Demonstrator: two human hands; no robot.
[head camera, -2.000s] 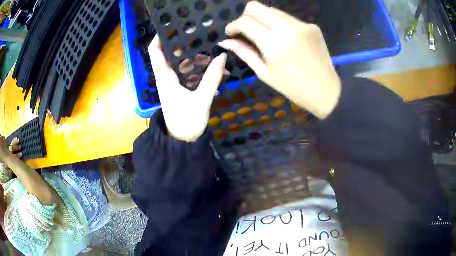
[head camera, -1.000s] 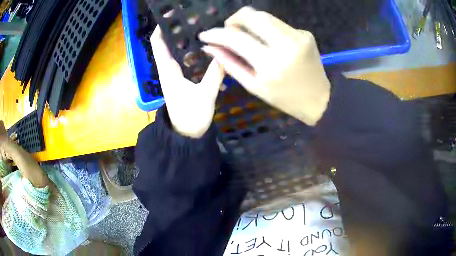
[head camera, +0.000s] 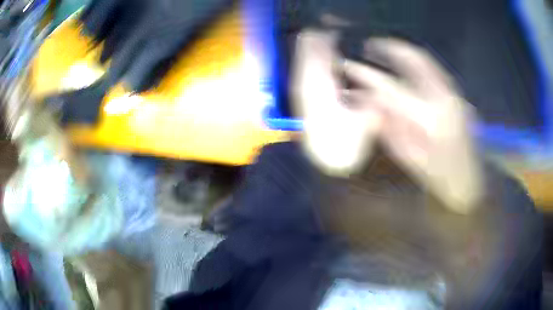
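Note:
The frame is strongly blurred. My left hand (head camera: 336, 115) is over the near edge of the blue tray (head camera: 512, 138), right of centre. My right hand (head camera: 424, 115) is beside it, its fingers close to the left thumb. Dark material shows between and behind the fingers, but its outline and any holes are too blurred to tell from the dark tray inside. Whether either hand grips it cannot be made out. A brownish, blurred area lies between my forearms below the hands.
A pile of black strips (head camera: 142, 45) lies on the yellow-orange table (head camera: 200, 100) left of the tray. A smaller dark piece (head camera: 82, 108) is near the table's left end. A person in a pale top (head camera: 51, 194) sits at the left. A white item (head camera: 376, 296) is at my lap.
The view has swung, so tray, table and hands appear farther right and everything is blurred. The holed sheet, clear earlier in my hands, can no longer be made out.

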